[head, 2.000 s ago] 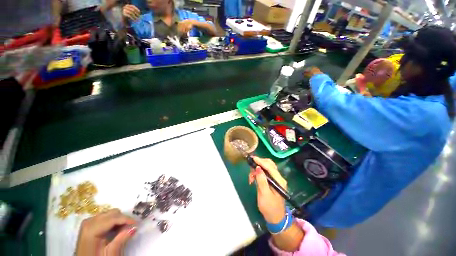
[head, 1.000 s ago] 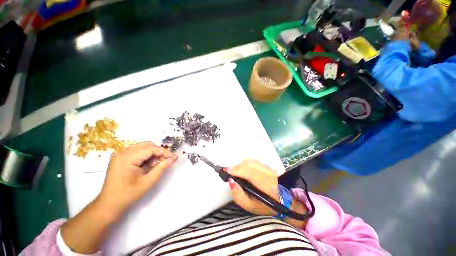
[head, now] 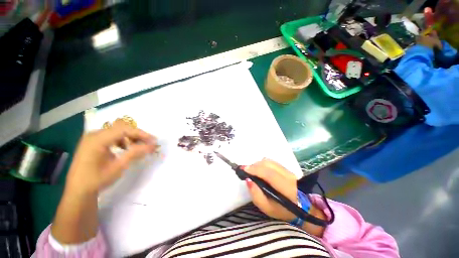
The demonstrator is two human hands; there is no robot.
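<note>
My right hand [head: 274,189] holds the black soldering iron [head: 266,190] like a pen. Its metal tip is at the lower edge of the pile of small dark components [head: 210,129] on the white sheet [head: 176,189]. My left hand [head: 103,156] is blurred over the left part of the sheet, thumb and forefinger close together. Whether a small piece is between them cannot be told. It covers most of the gold-coloured pieces [head: 127,121]; a few show above the fingers.
A tan cup [head: 277,88] stands right of the sheet. Behind it is a green tray [head: 336,93] with mixed tools and a yellow sponge [head: 390,45]. A black fan [head: 381,110] is at the right bench edge. A wire spool [head: 36,162] lies left. A person in blue [head: 420,70] sits right.
The view has shifted, moving the bench things rightward. My left hand has moved left from the dark components to over the gold-coloured pieces. The iron has gone from the tan cup to the dark components.
</note>
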